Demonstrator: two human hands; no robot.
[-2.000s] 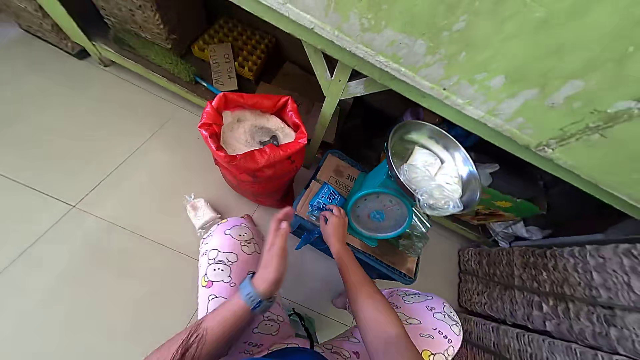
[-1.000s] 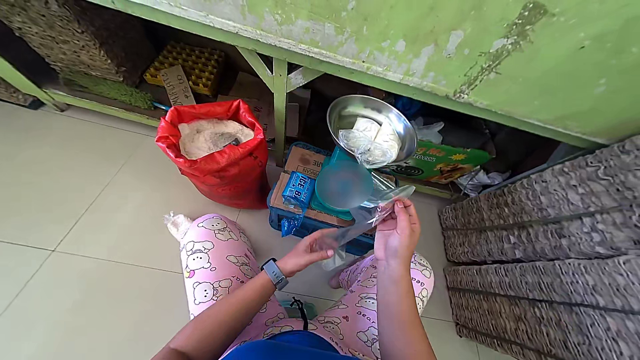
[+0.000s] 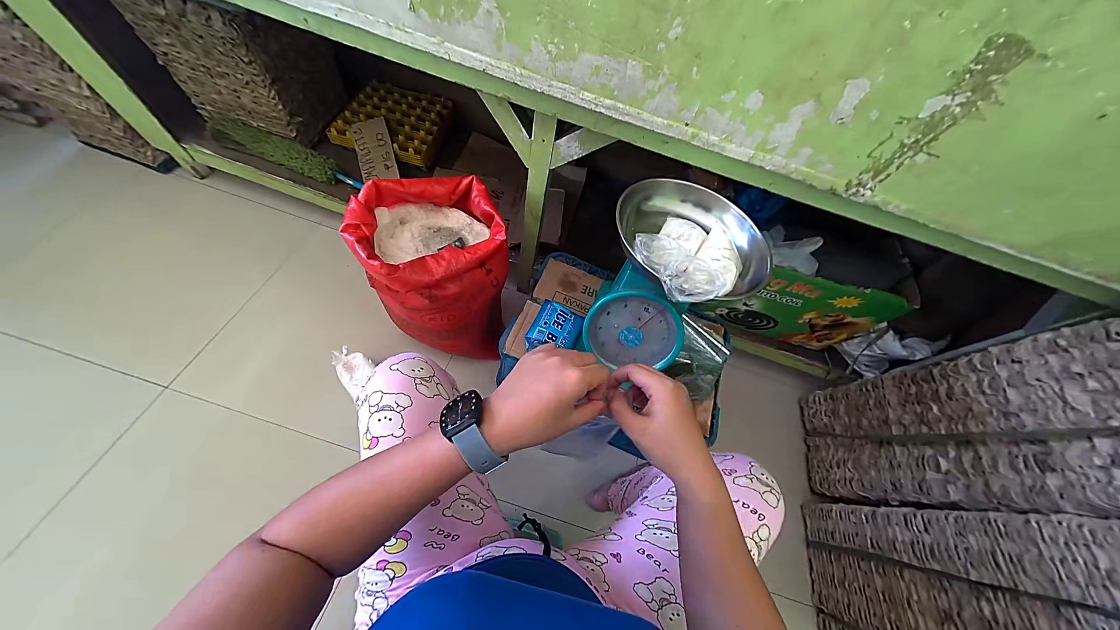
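My left hand (image 3: 544, 398), with a watch on its wrist, and my right hand (image 3: 658, 416) meet fingertip to fingertip, pinching a clear plastic bag (image 3: 582, 437) that hangs below them. Just beyond them stands a teal dial scale (image 3: 633, 329). Its steel bowl (image 3: 755, 242) holds clear bags of white powder (image 3: 691, 262). A blue printed packet of bags (image 3: 555, 325) lies left of the dial, on cardboard. More clear plastic (image 3: 703, 350) lies to the right. The open red sack (image 3: 429, 302), upper left, contains pale powder (image 3: 420, 232) with a dark object partly sunk in it.
A green wooden bench (image 3: 542, 166) runs behind the scale. Yellow egg trays (image 3: 402, 122) and a handwritten cardboard sign (image 3: 374, 149) sit under it, with a green printed carton (image 3: 805, 306) at the right. Stacked grey fibre trays (image 3: 962, 437) stand at the right. A small filled bag (image 3: 353, 371) rests beside my left knee.
Two seconds ago my right hand was at the blue packet. A second ago my hands were apart, with the clear bag stretched between them; now they are together at the bag.
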